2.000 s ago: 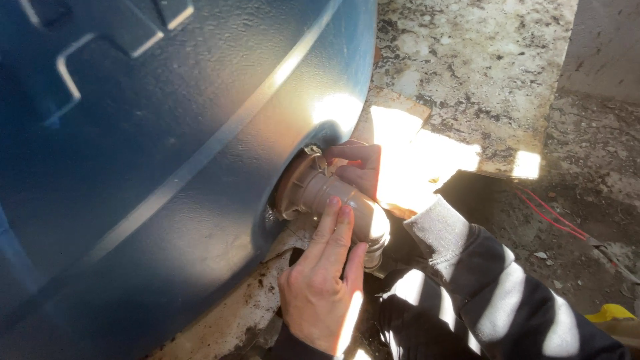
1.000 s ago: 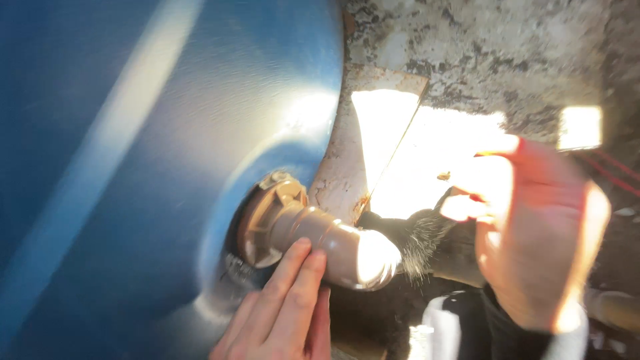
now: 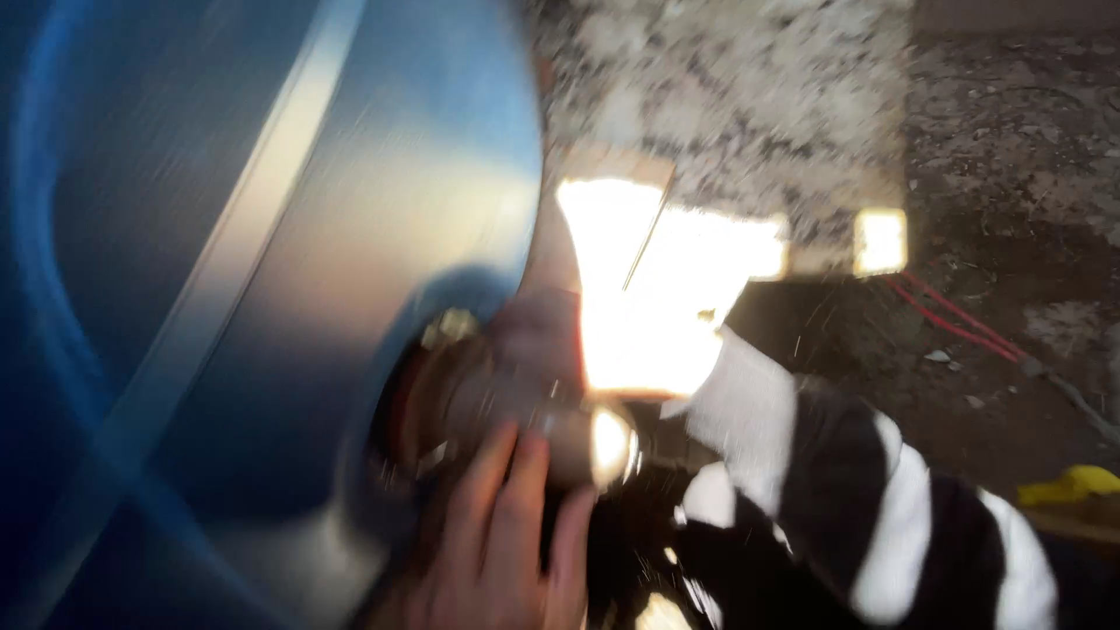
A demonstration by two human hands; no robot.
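Note:
A brown plastic pipe elbow comes out of a flanged fitting in the recess of a blue plastic tank. My left hand lies against the near side of the elbow, its fingertips on the pipe. My right hand is on the far side, by the top of the pipe and the fitting; it is blurred and partly lost in glare, so its fingers and anything between them cannot be made out. The view is motion-blurred.
The tank's curved wall fills the left side. Behind the pipe lie a sunlit board and a mottled slab. Red wires run over the dirt at the right, with a yellow object near the right edge.
My right hand, raised away from the pipe at the right one second ago with a dark-bristled brush near its fingers, is back beside the fitting. My left hand stays at the elbow.

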